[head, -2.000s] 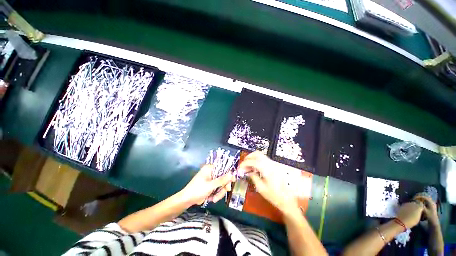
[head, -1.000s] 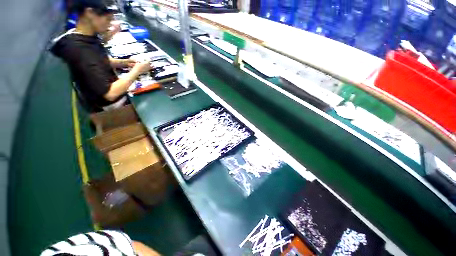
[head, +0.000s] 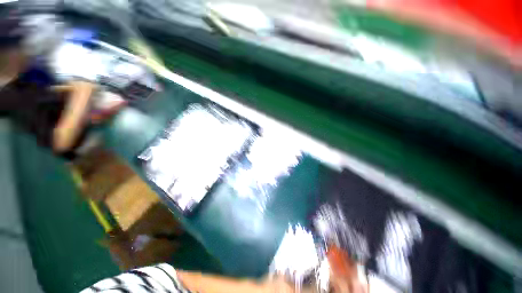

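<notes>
The view is strongly blurred. A bundle of thin white pieces (head: pixel 297 252) lies on the bench at the lower middle, beside the orange mat (head: pixel 340 260). My left forearm reaches in from the bottom edge, and my left hand (head: pixel 286 284) is at the near end of the bundle, cut off by the edge. My right hand (head: pixel 356 281) is a blurred patch over the mat at the bottom edge. What either hand holds cannot be made out. Small parts trays (head: pixel 366 200) with whitish parts stand behind the mat.
A large black tray (head: pixel 192 210) heaped with white pieces stands left of centre, with a clear bag of white pieces (head: pixel 263 166) beside it. A brown cardboard box (head: pixel 134 200) is below the bench. Another person's arm (head: pixel 73 114) is at the far left.
The view has swung back toward the mat from a second ago, and both hands show again at the bottom edge. Two seconds ago my left hand held the white bundle.
</notes>
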